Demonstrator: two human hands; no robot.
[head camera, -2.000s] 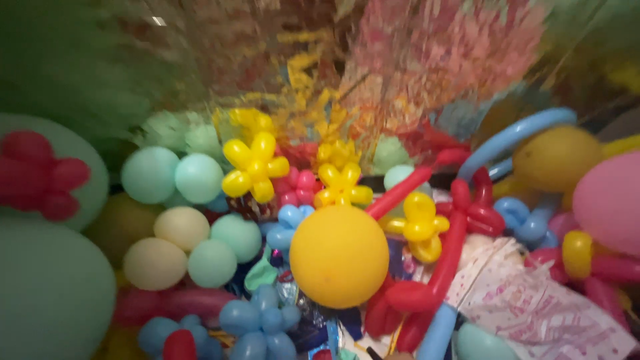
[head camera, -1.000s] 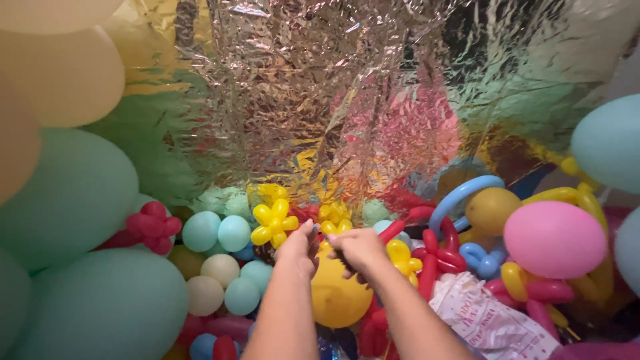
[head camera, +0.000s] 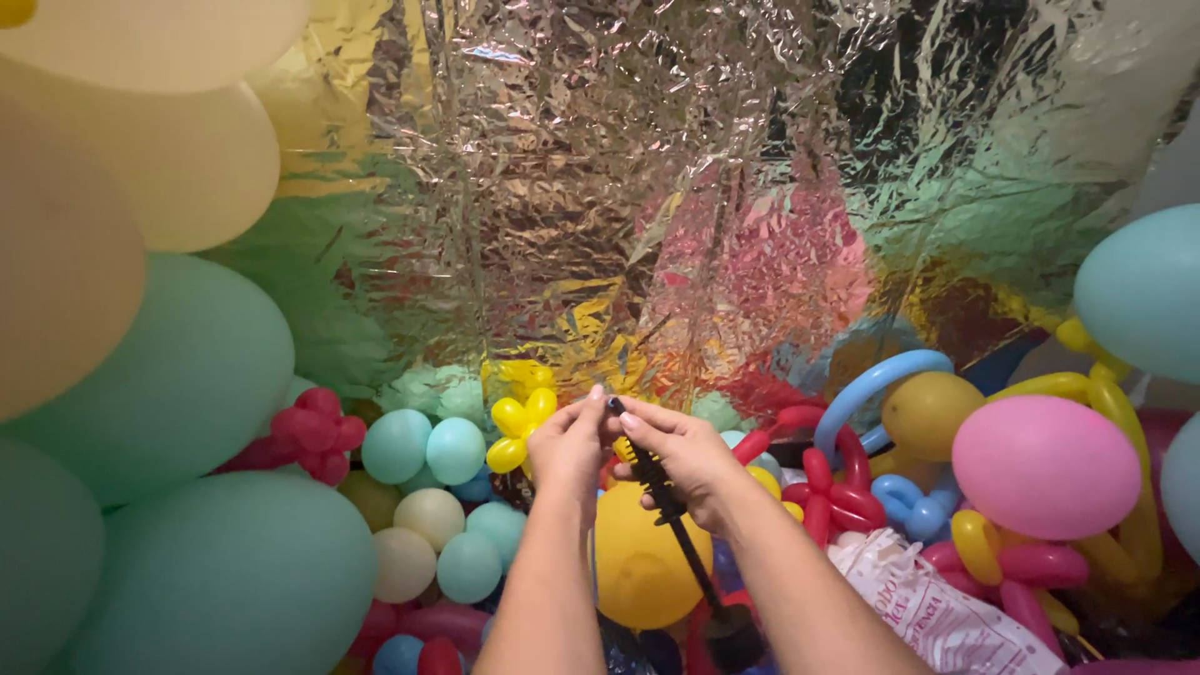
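In the middle of the head view, my left hand (head camera: 570, 443) has its thumb and fingertips pinched together near the tip of a black rod-like tool; whether something small is between them I cannot tell. My right hand (head camera: 682, 461) grips the ridged upper part of that black tool (head camera: 692, 561), which slants down to a wide dark end. Behind and below the hands is a round yellow balloon (head camera: 630, 562). A yellow flower-shaped balloon (head camera: 512, 431) shows just left of my left hand.
Crinkled metallic foil (head camera: 581, 169) hangs ahead. Large green balloons (head camera: 225, 581) crowd the left. On the right are a pink balloon (head camera: 1046, 467), a curved blue balloon (head camera: 867, 380), red twisted balloons (head camera: 834, 497) and a printed plastic bag (head camera: 937, 600). Small cream balloons (head camera: 405, 564) lie at lower left.
Two seconds ago neither hand was clearly visible; both were in front of the yellow balloon one second ago. The black tool now shows plainly at my right hand. The view has tilted up.
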